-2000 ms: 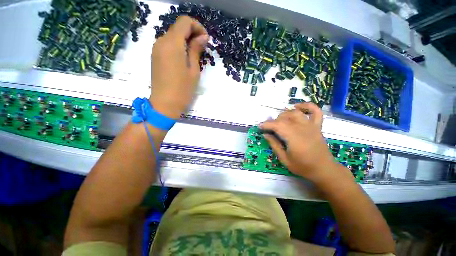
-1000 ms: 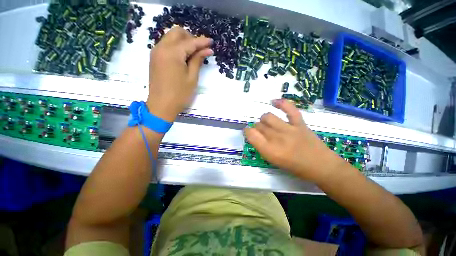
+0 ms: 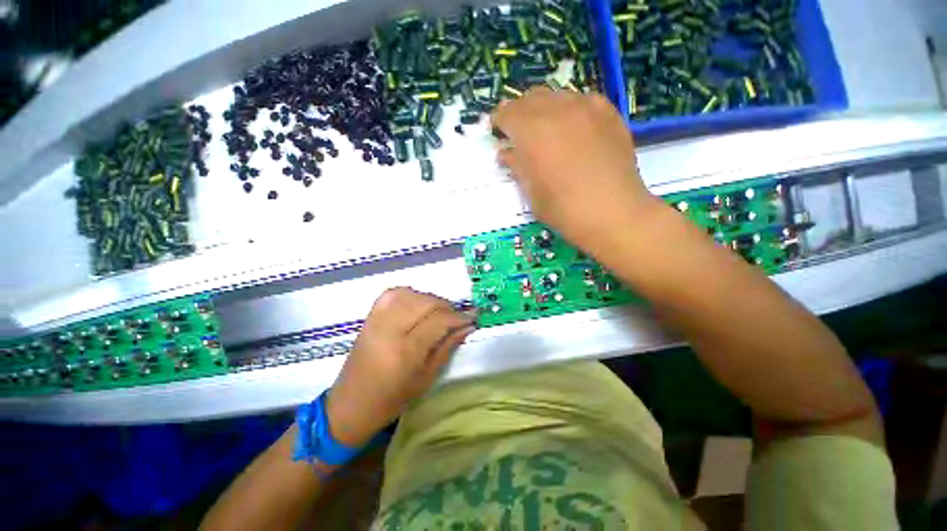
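Observation:
A green PCB panel with small black, silver and reddish components lies on the rails in front of me. My left hand, with a blue wrist strap, has its fingertips at the panel's lower left corner; whether they hold a part cannot be told. My right hand reaches over the panel to the right pile of green capacitors, fingers bent down at its near edge. What its fingertips hold, if anything, is hidden. Small black capacitors lie loose in the middle.
A blue bin of green capacitors stands at the upper right. Another pile of green capacitors lies at the left. A second PCB panel is on the rails at left. A metal shaft crosses the rail gap at right.
The view has turned and shifted. My left hand has gone from the black capacitors to the panel's left corner. My right hand has gone from the panel up to the green capacitors.

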